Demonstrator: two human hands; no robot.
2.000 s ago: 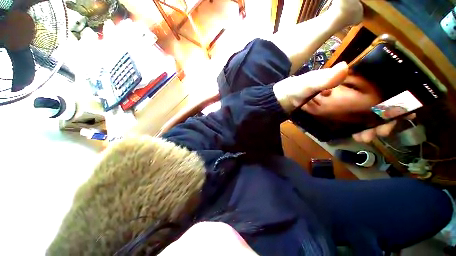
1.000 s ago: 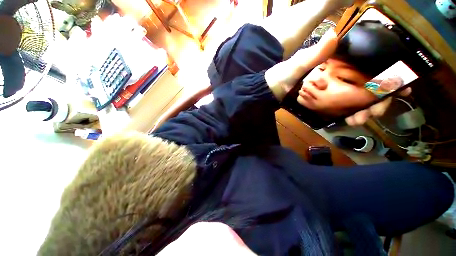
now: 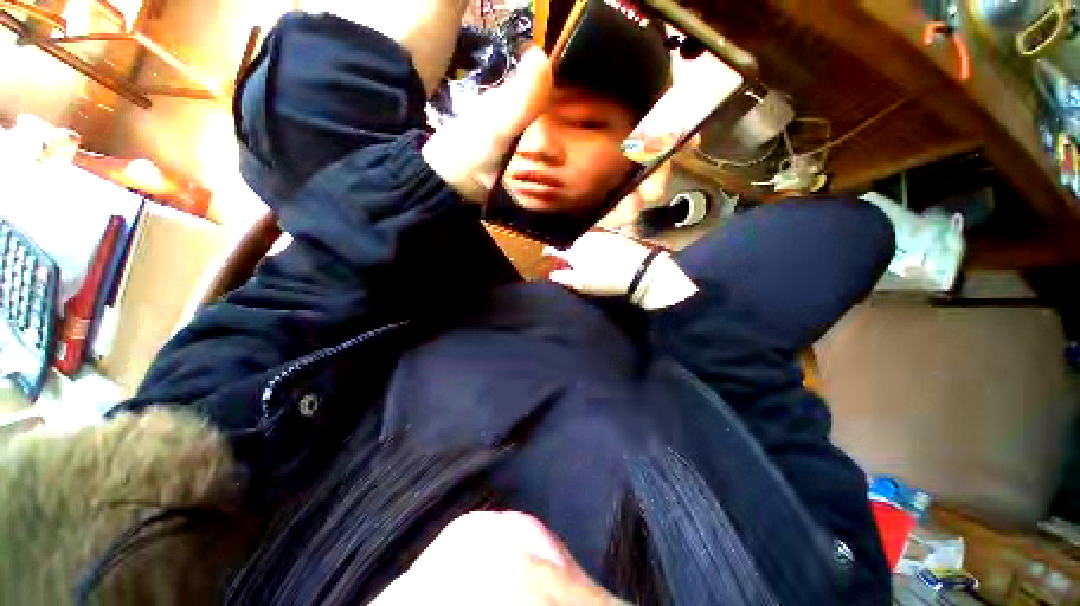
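A black glossy smartphone point(image 3: 598, 107) with a gold-brown rim is tilted at the top centre; a face and a dark rounded shape show on its screen. My left hand point(image 3: 509, 130) holds it, with the thumb side along the near left edge and fingertips at the lower right edge. My right hand point(image 3: 604, 263), with a thin dark band at the wrist, is just below the phone, seemingly apart from it. It is washed out by light, its fingers loosely bent and nothing visible in it.
A fur-trimmed hood point(image 3: 119, 509) is at lower left. A calculator point(image 3: 26, 284) and a red book point(image 3: 89, 296) lie at the left. My raised knee point(image 3: 332, 95) is at upper left. A wooden desk point(image 3: 876, 107), cables point(image 3: 805, 172) and a white bag-like item point(image 3: 918, 243) are at the right.
The view has shifted, so the phone and left hand appear further left and higher. The right hand with its wristband has come into view below the phone. The fan has left the picture.
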